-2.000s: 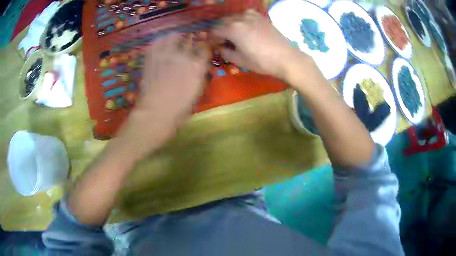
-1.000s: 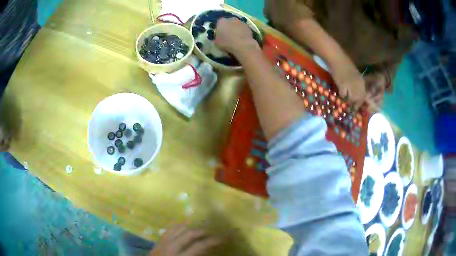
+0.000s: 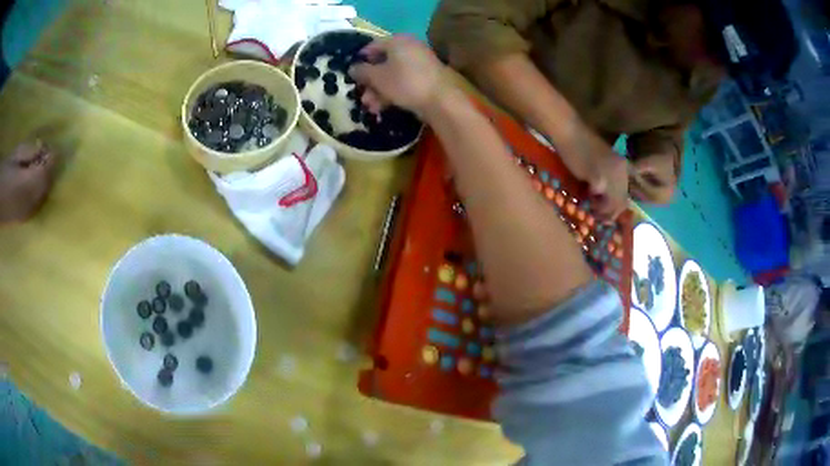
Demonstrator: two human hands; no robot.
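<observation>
My right hand [image 3: 399, 80] reaches over the rim of a cream bowl [image 3: 329, 102] of black and white pieces. Its fingers are bent and touch or hover over black pieces; whether one is pinched cannot be told. My right forearm crosses the red-orange keycap tray [image 3: 409, 300] and hides much of it. Orange, yellow and blue keycaps show on both sides of the arm. My left hand is out of the picture.
A bowl of dark shiny pieces [image 3: 238, 116], white gloves [image 3: 282, 205] and a white tub [image 3: 177, 323] with dark round pieces stand left. Another person's hands [image 3: 602, 182] are at the tray's far edge; a hand [image 3: 23, 180] shows far left. Plates of caps [image 3: 673, 375] lie right.
The view has swung left from the tray. My right hand has moved from the tray to the bowl, its fingers now more visible. My left hand has left the picture at the bottom.
</observation>
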